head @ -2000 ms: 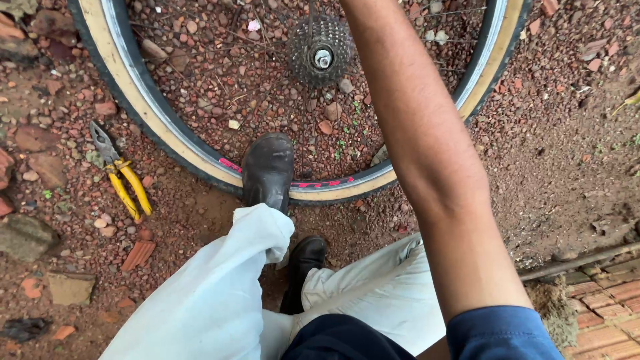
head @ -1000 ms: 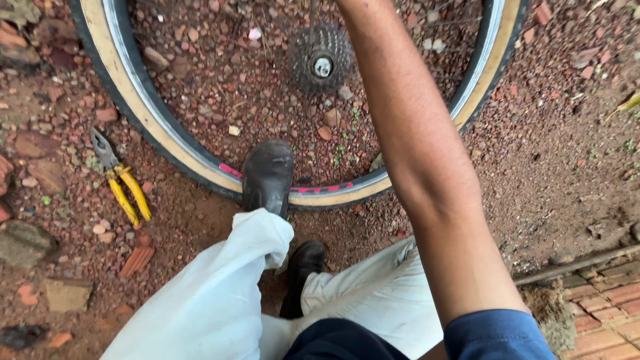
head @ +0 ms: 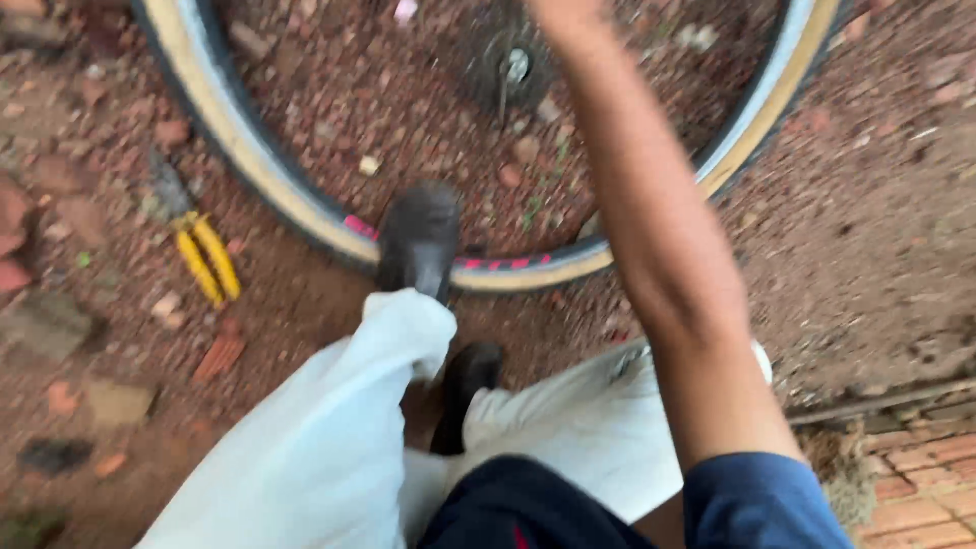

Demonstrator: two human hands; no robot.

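A bicycle wheel with a tan-sided tyre (head: 503,280) fills the upper part of the head view, and my booted foot (head: 419,236) is on or against its near edge. At the wheel's hub is a blurred rear cassette (head: 488,72), with a metal lever or skewer (head: 517,67) over its middle. My right arm reaches from the lower right up across the wheel. Only the wrist and lower part of my right hand (head: 568,11) show at the top edge, right of the hub; its fingers are cut off. My left hand is out of view.
Pliers with yellow handles (head: 206,255) lie on the reddish gravel left of the wheel. Broken brick pieces (head: 221,351) and stones (head: 118,402) are scattered at the left. Brick paving (head: 923,473) borders the ground at the lower right. My other boot (head: 473,381) stands nearer to me.
A metal lever shows at the hub that was not visible in the earlier frames. My right wrist now shows at the top edge; earlier only the forearm did. The view has shifted slightly.
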